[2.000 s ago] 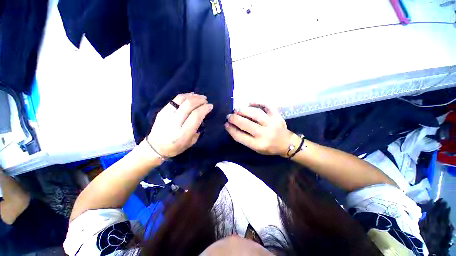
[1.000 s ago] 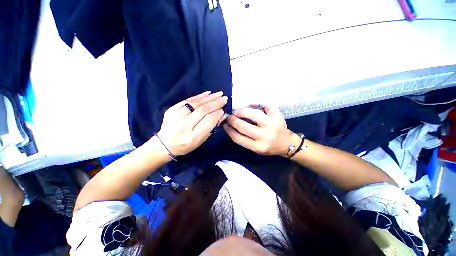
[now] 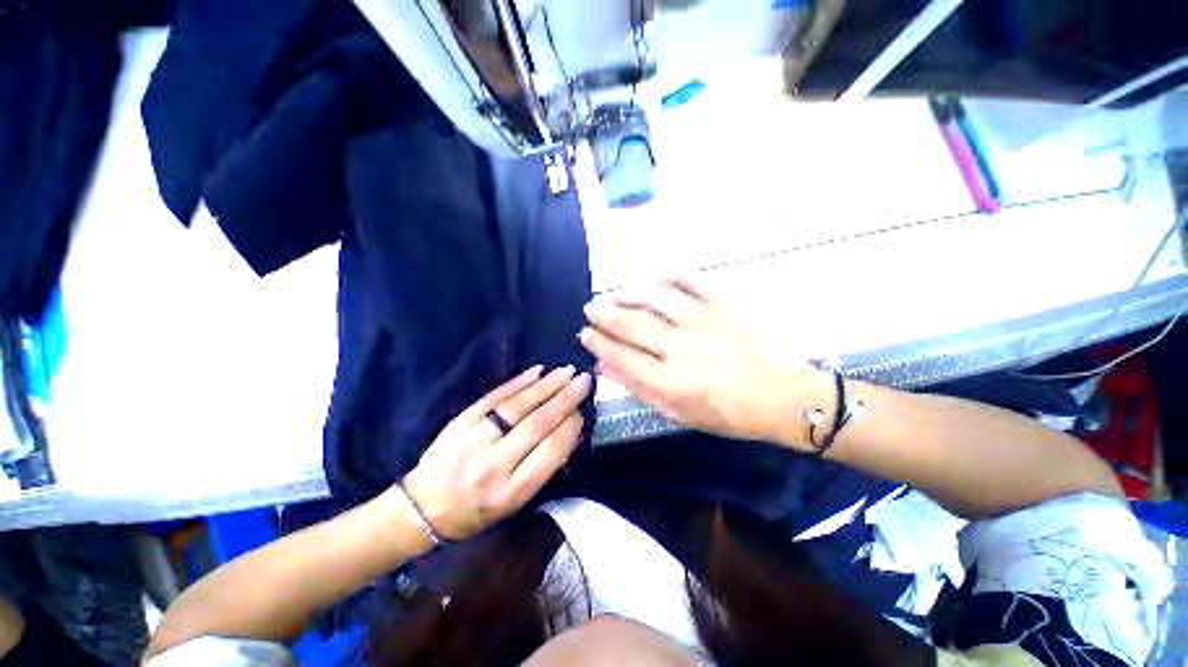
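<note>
A dark navy garment panel (image 3: 430, 261) lies on the white table and hangs over its front edge. Its right edge runs up to the presser foot (image 3: 558, 172) of the sewing machine (image 3: 502, 78). A grey-blue block (image 3: 627, 170) sits just right of the foot. My left hand (image 3: 502, 450) lies flat on the panel near the table's front edge, fingertips at its right edge. My right hand (image 3: 691, 358) is above it, fingers extended and close together, fingertips at the same cloth edge. Whether either hand pinches the cloth is unclear.
More navy cloth (image 3: 52, 143) lies at the far left. A pink and blue slim tool (image 3: 967, 156) lies right of the machine. The table's front edge (image 3: 912, 365) carries a scale. White scraps (image 3: 912, 541) are below it. Part of another person's arm (image 3: 11, 623) shows lower left.
The view has tilted up, bringing the machine head into sight. My right hand has moved from the seam beside my left hand to farther up the cloth edge, and its fingers have straightened.
</note>
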